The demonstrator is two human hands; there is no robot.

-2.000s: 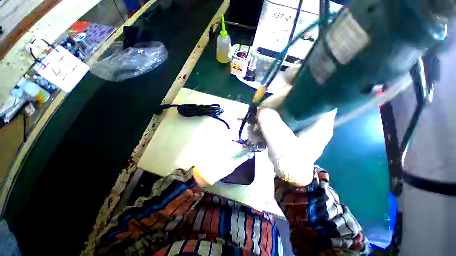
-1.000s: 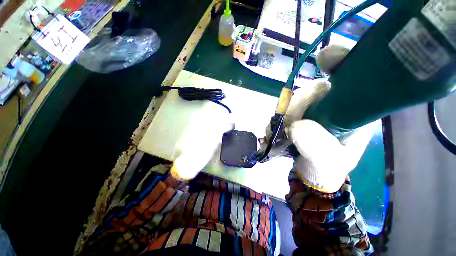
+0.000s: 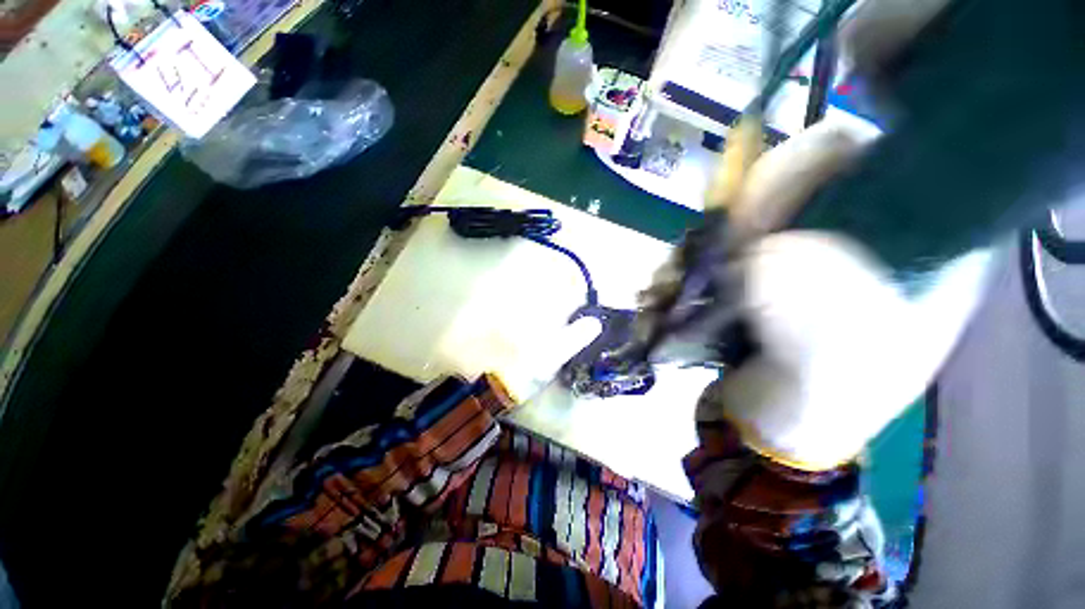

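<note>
The black corded unit [image 3: 609,377] is at the right part of the cream pad [image 3: 416,286], its near edge glinting. Its cable runs up to a tied cord bundle [image 3: 500,223]. My left hand [image 3: 530,360], in a white glove and overexposed, grips the unit's left side. My right hand [image 3: 833,339], gloved and blurred, is around the lower end of the large green machine head [image 3: 988,155]. The blurred metal tip [image 3: 690,286] reaches over the unit's right side; contact is unclear. A yellow-tan tool grip [image 3: 735,161] stands beside the green head.
The dark conveyor [image 3: 179,357] runs at left, with a crumpled clear bag [image 3: 292,133] on it. A white paper tag [image 3: 184,74] hangs at its far edge. A squeeze bottle [image 3: 572,77], a small box [image 3: 613,110] and a white bench machine [image 3: 714,60] stand behind the pad.
My left hand has moved from beside the unit onto it, and the unit's glinting edge now shows. My right hand and the green head have shifted right and are blurred.
</note>
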